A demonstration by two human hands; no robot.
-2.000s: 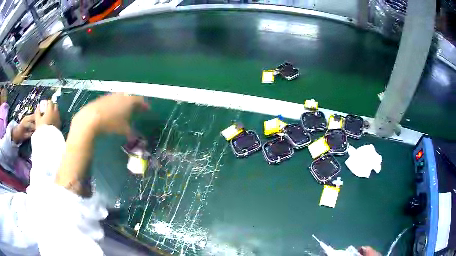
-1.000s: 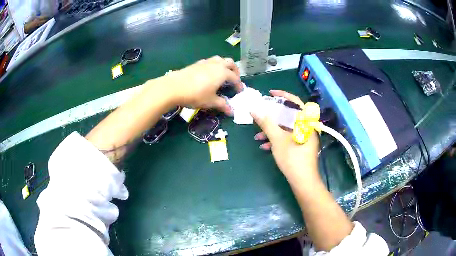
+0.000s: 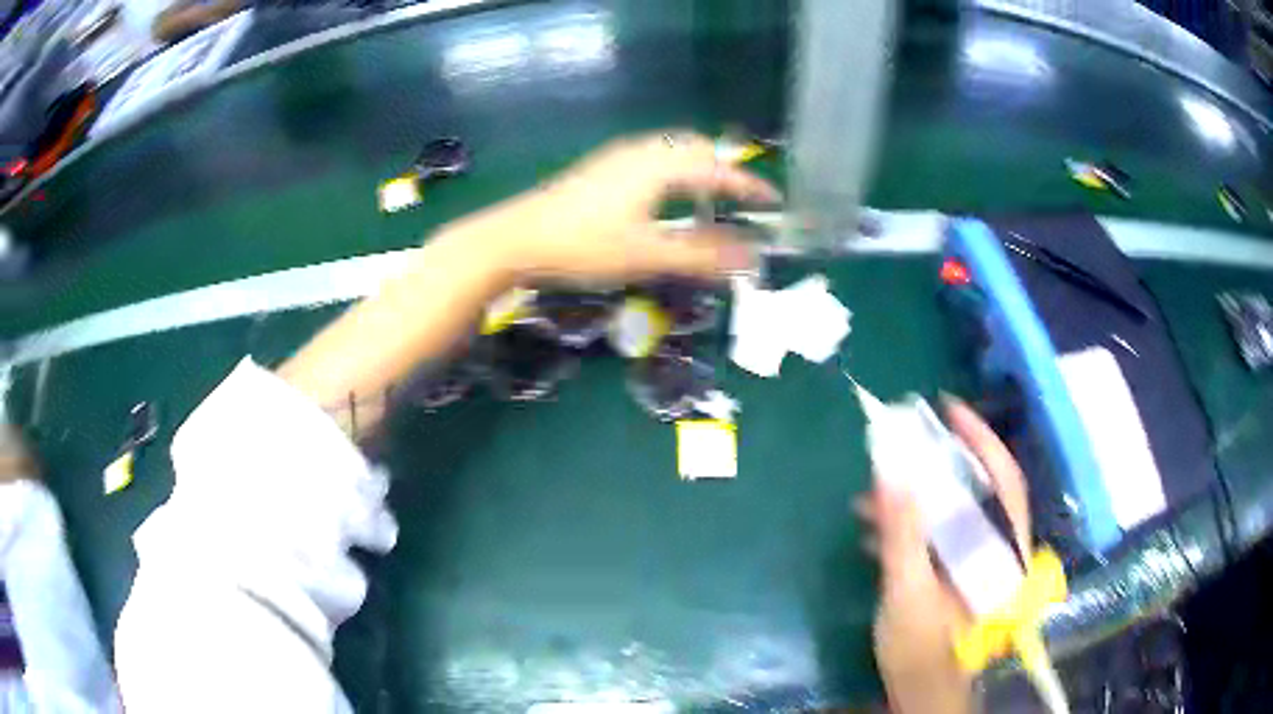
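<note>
My right hand (image 3: 914, 579) holds the glue syringe (image 3: 949, 509), its thin needle pointing up and left, its yellow adapter cap (image 3: 1012, 611) at the rear. My left hand (image 3: 628, 216) is blurred above the housings, fingers apart, near the metal post; a housing may be under its fingers, but I cannot tell. Several black watch housings (image 3: 670, 377) lie on the green bench below my left hand, partly hidden by it. A white battery (image 3: 708, 449) with yellow edges lies below one housing. The crumpled white tissue (image 3: 790, 325) lies between my hands.
The blue dispenser controller (image 3: 1040, 398) stands at the right with a black pen-like item on top. The metal post (image 3: 835, 126) rises behind the tissue. More housings with batteries lie beyond the pale strip (image 3: 210, 303) and at the far left (image 3: 140, 426). Another person's sleeve (image 3: 49, 600) shows at the left edge.
My right hand has moved down and right with the syringe, away from the tissue. My left hand has let go of the tissue, which now lies on the bench. The view has shifted slightly.
</note>
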